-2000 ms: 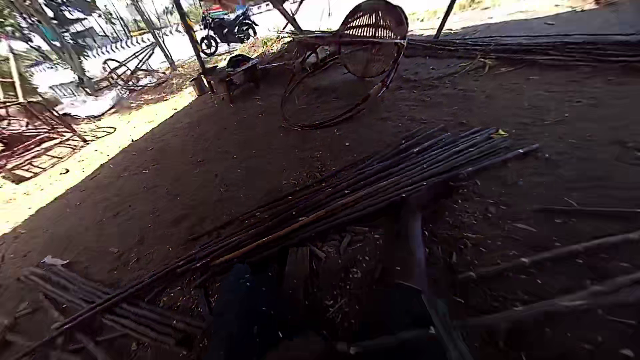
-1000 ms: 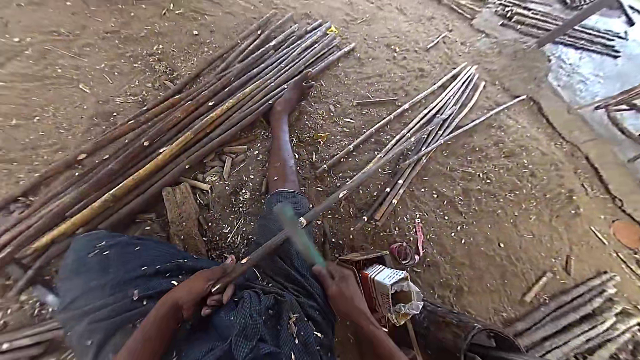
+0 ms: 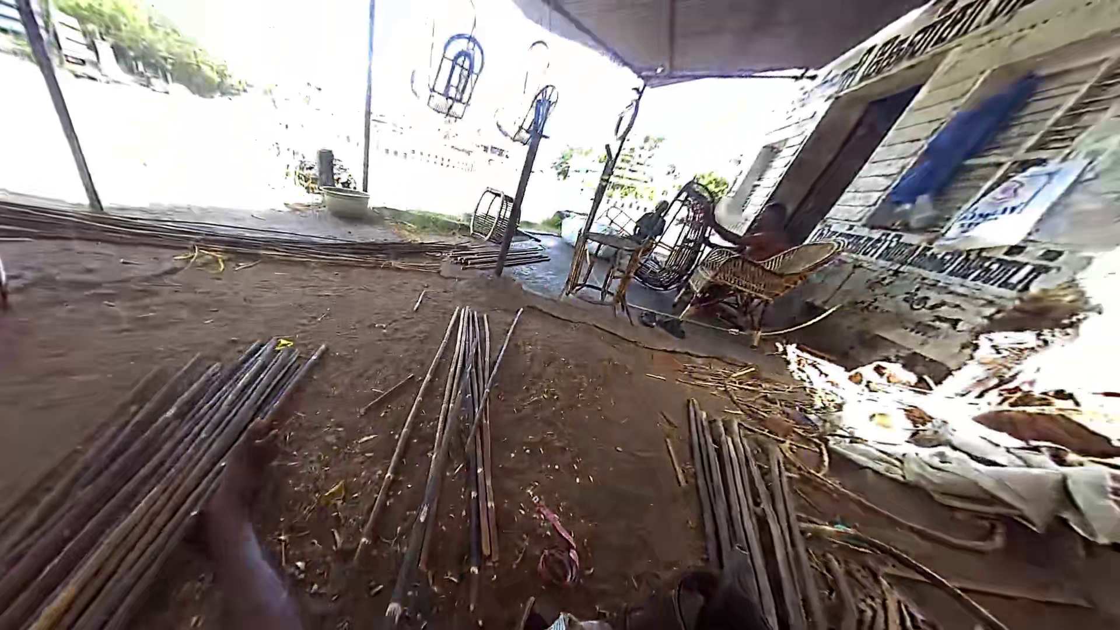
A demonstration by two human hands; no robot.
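Neither of my hands shows in this view. My blurred lower leg [image 3: 249,534] reaches up from the bottom left, its foot beside a large bundle of wooden or cane poles [image 3: 166,472]. In the middle, a smaller group of thin poles [image 3: 479,437] lies on the dirt, with one slanting pole [image 3: 424,525] running down to the bottom edge. What its lower end touches is hidden. Near that group lies a pink cord or strip [image 3: 558,551]. Short thick poles [image 3: 744,516] lie at the lower right. Dark objects at the bottom edge are too unclear to name.
Long canes [image 3: 219,238] cross the back left near a basin [image 3: 346,201]. Posts [image 3: 522,197] hold up a roof. A person [image 3: 770,232] sits among cane chairs [image 3: 761,271] by a building. White sheets [image 3: 989,477] and loose canes lie at the right.
The view has tilted up toward the building. A second ago my left hand held a long pole and my right hand a blurred tool against it; both hands have left the view.
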